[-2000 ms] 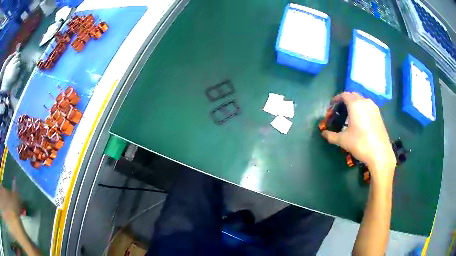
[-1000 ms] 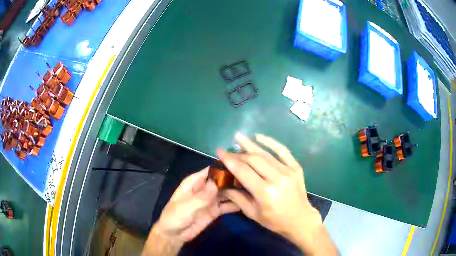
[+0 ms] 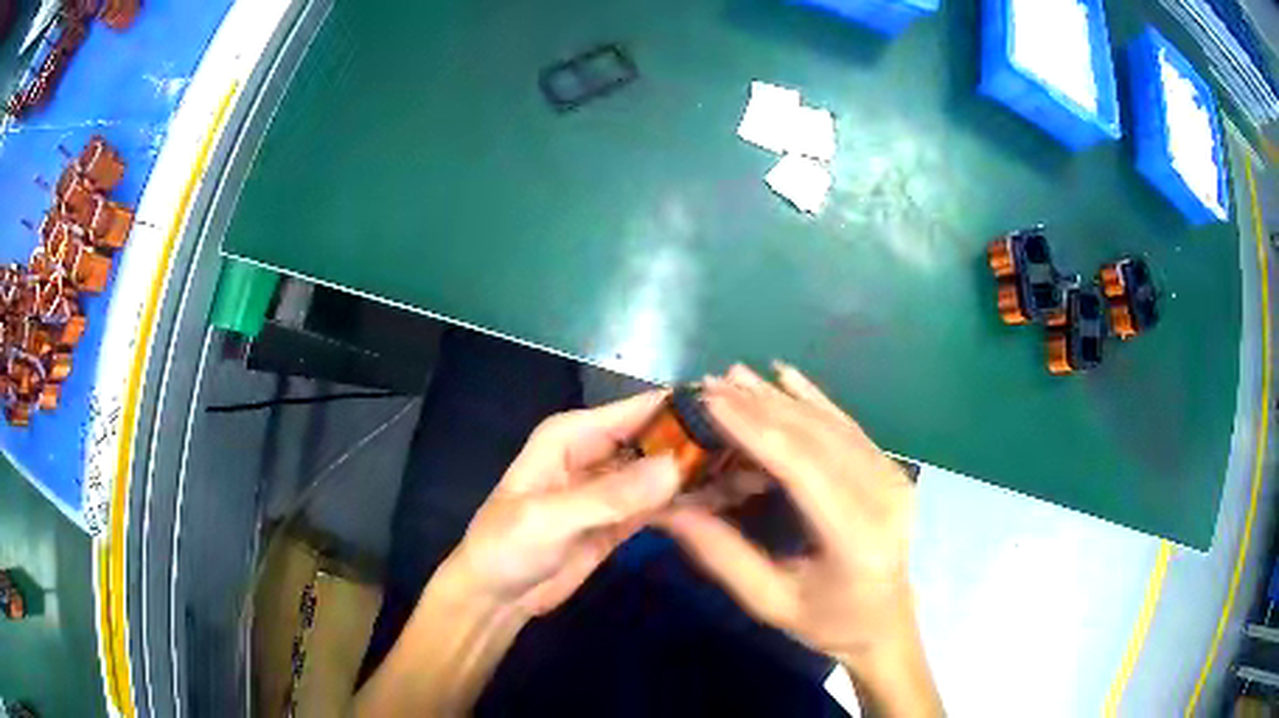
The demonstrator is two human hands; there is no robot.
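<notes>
A twin-coil unit (image 3: 673, 446) with orange windings and a black part at its top is held in front of me, just off the bench's near edge. My left hand (image 3: 540, 512) grips it from the left. My right hand (image 3: 814, 512) is around its right side and top, slightly blurred; its fingers hide part of the unit. One thin black plastic frame (image 3: 588, 77) lies flat on the green bench. Several pieces of white insulating paper (image 3: 790, 129) lie to its right.
Three framed coil units (image 3: 1077, 331) stand at the right of the green bench (image 3: 463, 197). Blue bins of white paper (image 3: 1045, 70) are at the far right. Bare copper coils (image 3: 87, 232) are heaped on the blue mat (image 3: 147, 84) at left.
Both hands now hold a unit in front of me; two seconds ago my right hand was at the coil group on the right. One of two loose black frames is gone from the bench.
</notes>
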